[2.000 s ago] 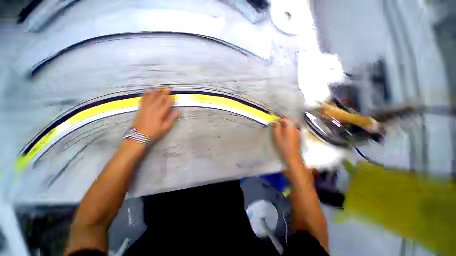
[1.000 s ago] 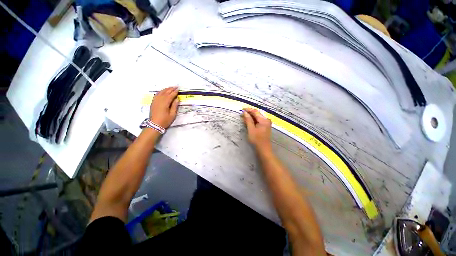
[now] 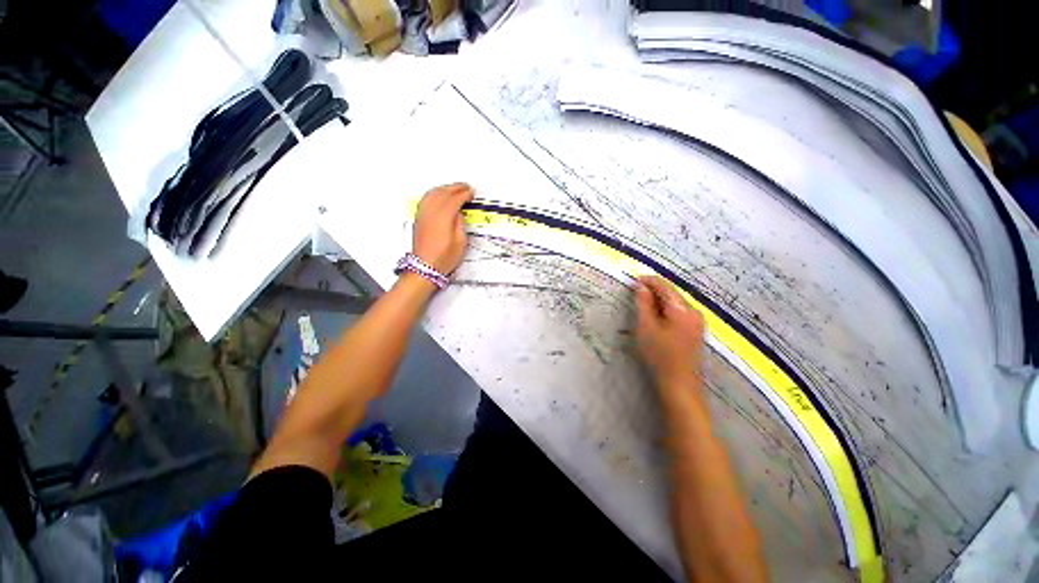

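A yellow curved marking template point(image 3: 778, 382) with black handwriting lies on a white waistband piece point(image 3: 813, 430) whose dark edge shows along the outer curve. Both lie on the pale pressing table. My left hand point(image 3: 442, 233) rests on the left end of the template and band, fingers over it, and hides that end. My right hand point(image 3: 669, 328) is at the band's inner edge near the middle, fingertips together on the template. I cannot tell whether it holds a pen or pinches the edge.
Another white curved band point(image 3: 786, 203) lies beyond, with stacked white pieces point(image 3: 832, 80) behind it. A tied bundle of black and grey strips point(image 3: 245, 154) is on the left side table. Fabric bundles point(image 3: 376, 17) lie at the far left. A tape roll point(image 3: 1032, 410) is cut off at the right.
The view has turned and shifted left, so the iron is out of the picture. My right hand has moved along the band toward its middle; my left hand is at the left end.
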